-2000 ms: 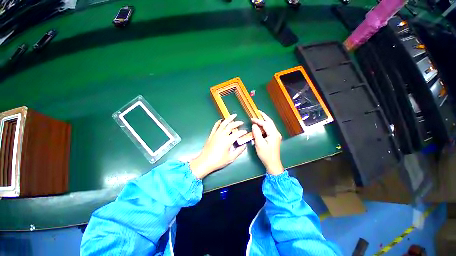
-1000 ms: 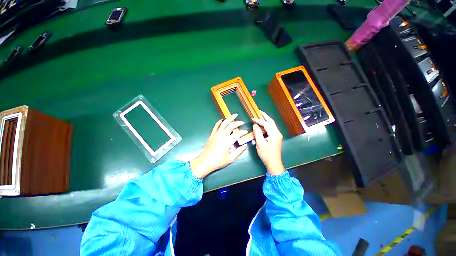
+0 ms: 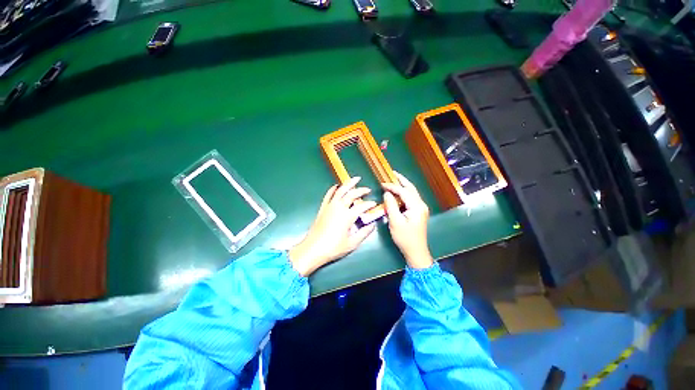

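A short stack of orange-brown frame fixtures (image 3: 349,135) stands on the green bench in front of me, its window hollow with layered edges. My left hand (image 3: 335,225) lies at its near-left side, fingers on the near end. My right hand (image 3: 408,217) grips the near-right corner. The fingers hide the near end of the frames; a pale strip shows between the hands. To the right, a stack of loaded frames (image 3: 436,162) has a glossy black panel (image 3: 462,151) on top. A clear plate with a white border (image 3: 200,202) lies flat to the left.
A tall stack of empty frames (image 3: 75,236) with a pale-rimmed top is at far left. A black compartment tray (image 3: 533,164) runs along the right, with more trays beyond. A pink wrapped object (image 3: 568,36) is upper right. Small devices (image 3: 163,36) lie across the bench. A small red-pink piece (image 3: 384,144) lies near the frames.
The small devices and a dark flat piece at the far side of the bench have shifted left. My hands have barely moved and keep their hold at the frames' near end.
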